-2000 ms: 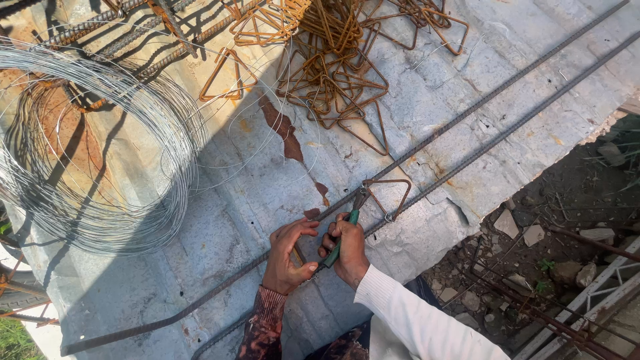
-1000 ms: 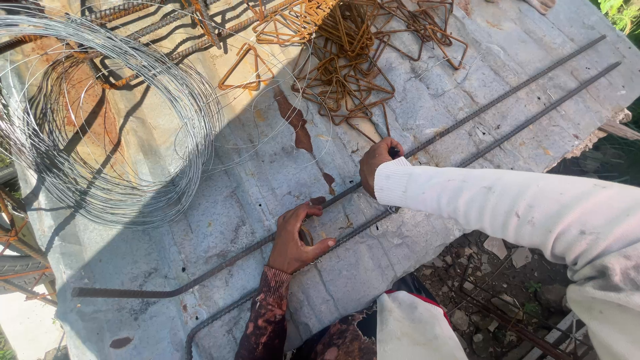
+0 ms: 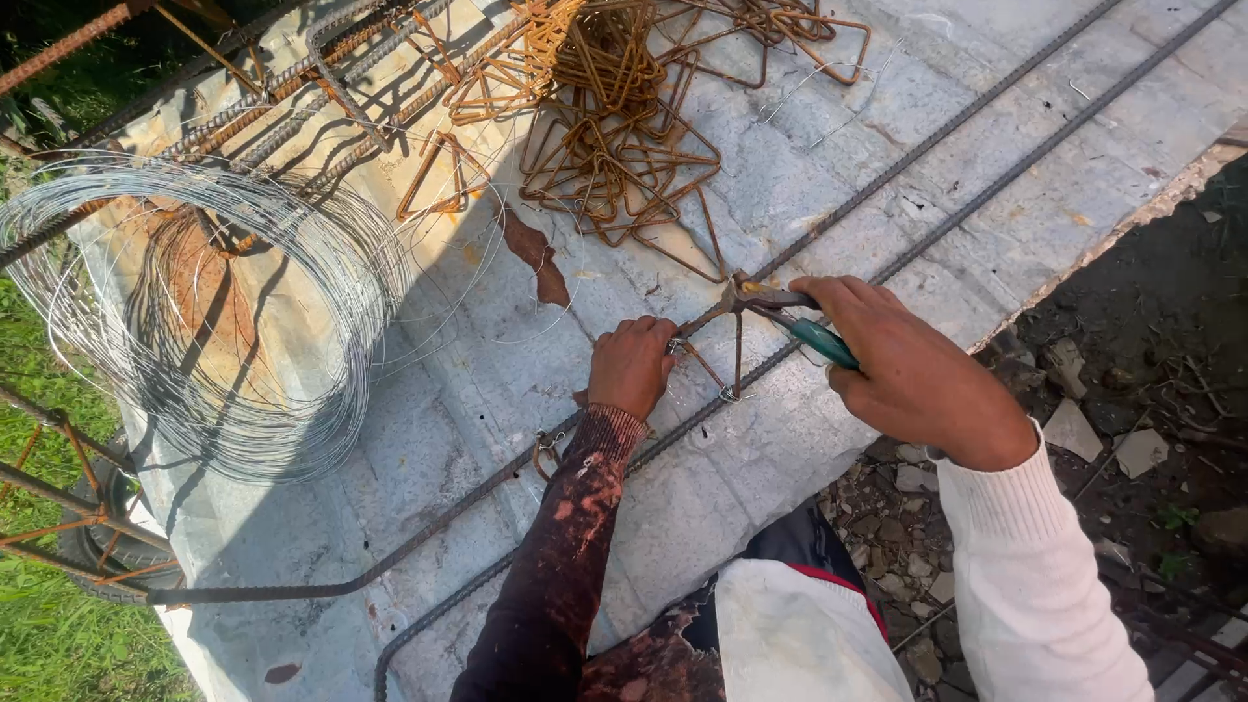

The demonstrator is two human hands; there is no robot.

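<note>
My right hand (image 3: 907,375) grips green-handled pliers (image 3: 821,341), whose metal head is at the top corner of a rusty triangular stirrup (image 3: 738,346), by the upper steel rebar (image 3: 877,183). My left hand (image 3: 632,366) rests on that same rebar, just left of the stirrup; what its fingers hold is hidden. Twisted wire ties (image 3: 728,394) show at the stirrup's lower corner, on the second rebar (image 3: 702,414). Another small stirrup (image 3: 546,456) is on the upper rebar, left of my left forearm. Both bars run diagonally across the corrugated metal sheet (image 3: 439,429).
A large coil of thin wire (image 3: 361,292) lies at the left. Several rusty stirrups (image 3: 609,156) are heaped at the top middle, with more rebar (image 3: 283,127) at the top left. Rubble (image 3: 1072,429) lies below the sheet's right edge, and a tyre (image 3: 127,546) at the lower left.
My right hand, beyond the upper bar one second ago, is now lower right with the pliers at the stirrup. My left hand has moved along the upper bar toward the stirrup.
</note>
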